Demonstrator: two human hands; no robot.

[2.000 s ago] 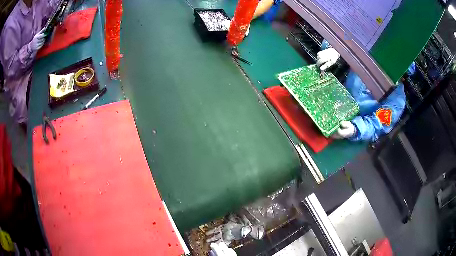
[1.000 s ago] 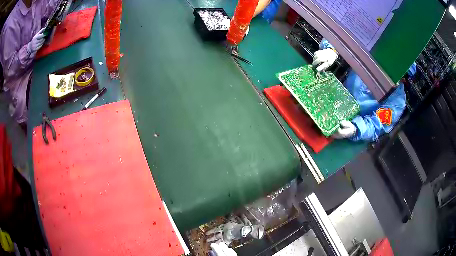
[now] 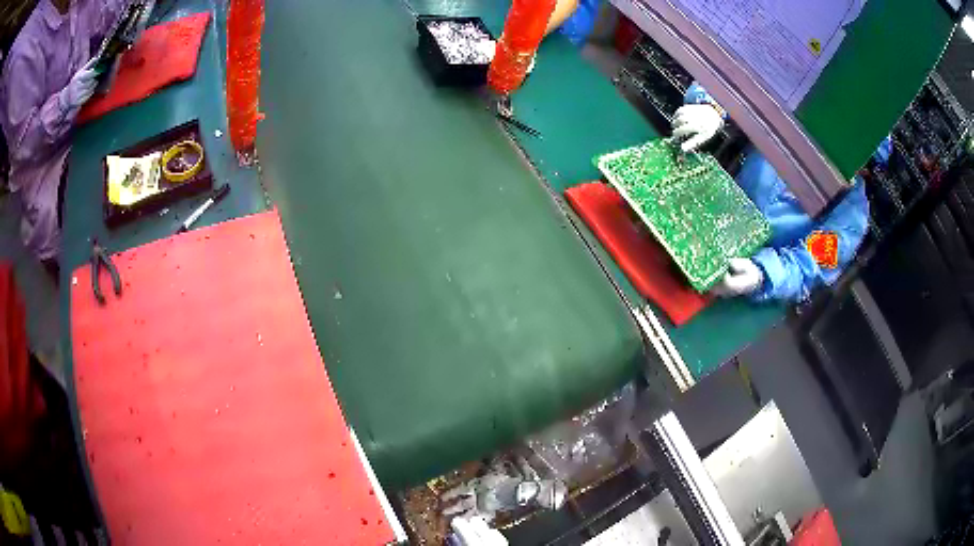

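Note:
Neither of my hands is in view. The large red bench mat [image 3: 214, 395] lies nearest, at the lower left, with dark specks on it. Cutters [image 3: 105, 273] with dark curved handles lie at its upper left corner. A marker pen [image 3: 202, 209] lies just beyond its far edge. Beside the pen, the dark parts tray [image 3: 158, 203] holds a yellow tape ring [image 3: 183, 161] and pale paper. The wide green conveyor belt [image 3: 438, 256] runs along the right side of the mat.
Across the belt, another person's white-gloved hands hold a green circuit board [image 3: 689, 213], tilted over a red foam sheet [image 3: 630, 251]. A black component bin [image 3: 457, 53] stands at the far belt edge. Red-wrapped posts [image 3: 245, 80] rise beside the belt. Another person stands at far left. Metal rails are at lower right.
The other person's upper gloved hand has shifted slightly over the board. The view has moved very slightly. The mat, cutters, pen and tray have stayed in place.

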